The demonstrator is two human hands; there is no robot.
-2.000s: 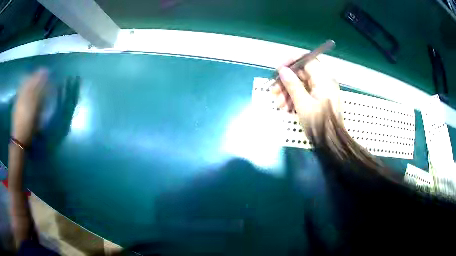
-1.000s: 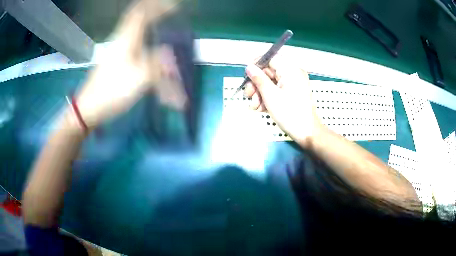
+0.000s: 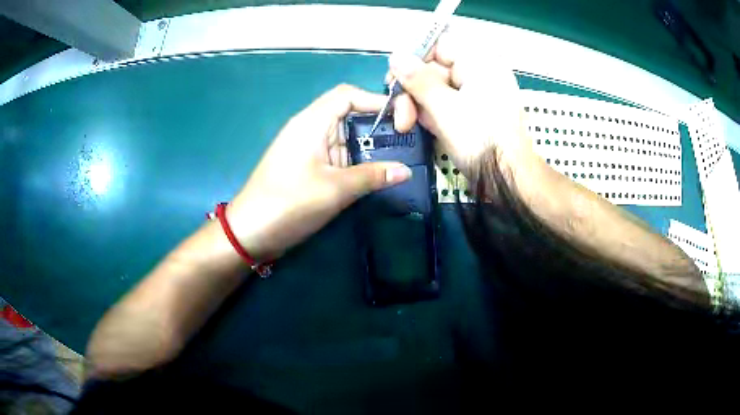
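A black phone housing (image 3: pixel 397 219) lies upright in front of me on the green bench, its large battery opening toward me. My left hand (image 3: pixel 312 158) holds its upper left side, the thumb across its face. My right hand (image 3: pixel 442 97) holds slim tweezers (image 3: pixel 428 36) like a pen. Their tip is at the pale-rimmed camera opening (image 3: pixel 367 143) at the housing's top left. Whether a pad is at the tip is too small to tell. A white backing sheet (image 3: pixel 604 150) with rows of dark dots lies right of the housing, partly under my right hand and forearm.
More white dotted sheets (image 3: pixel 714 150) lie at the far right. A white rail (image 3: pixel 268 28) runs along the bench's far edge, with a grey post (image 3: pixel 89 28) at the upper left. Beyond it, a dark housing (image 3: pixel 686 36) lies on green. Dark hair hangs over my right forearm.
My left hand has come in from the left with a housing, now held still at the centre. The tweezers have moved from over the dotted sheet to the housing's camera opening.
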